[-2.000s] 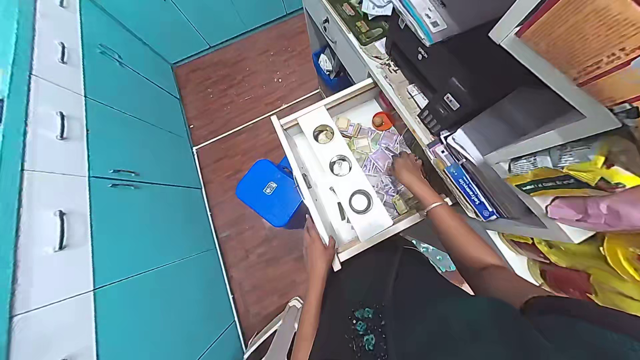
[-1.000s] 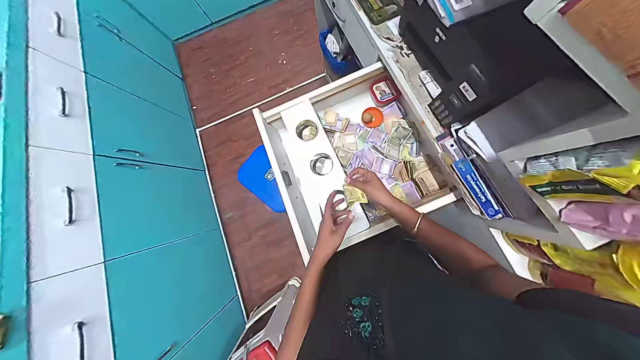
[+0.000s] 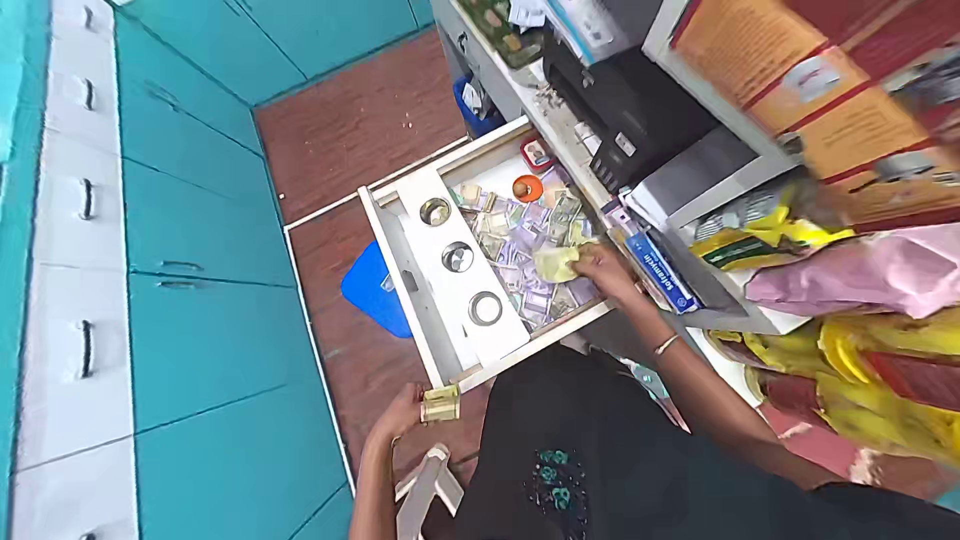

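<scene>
My left hand holds yellowish banknotes just outside the near corner of an open wooden drawer. Over the drawer's right part, my right hand grips a pale yellow banknote above a loose heap of banknotes. A white panel with three round metal cups runs along the drawer's left part; the middle cup and the far cup have something in them, which I cannot identify. An orange round container and a small red box lie behind the notes.
A black printer stands on the counter at the right, beside upright boxes. Yellow and pink packets fill the shelves farther right. A blue bin is under the drawer's left side. Teal cabinets line the left.
My hands, close together over the drawer's near part one second ago, have moved apart. The left is now outside the near corner with notes; the right is over the heap with a note.
</scene>
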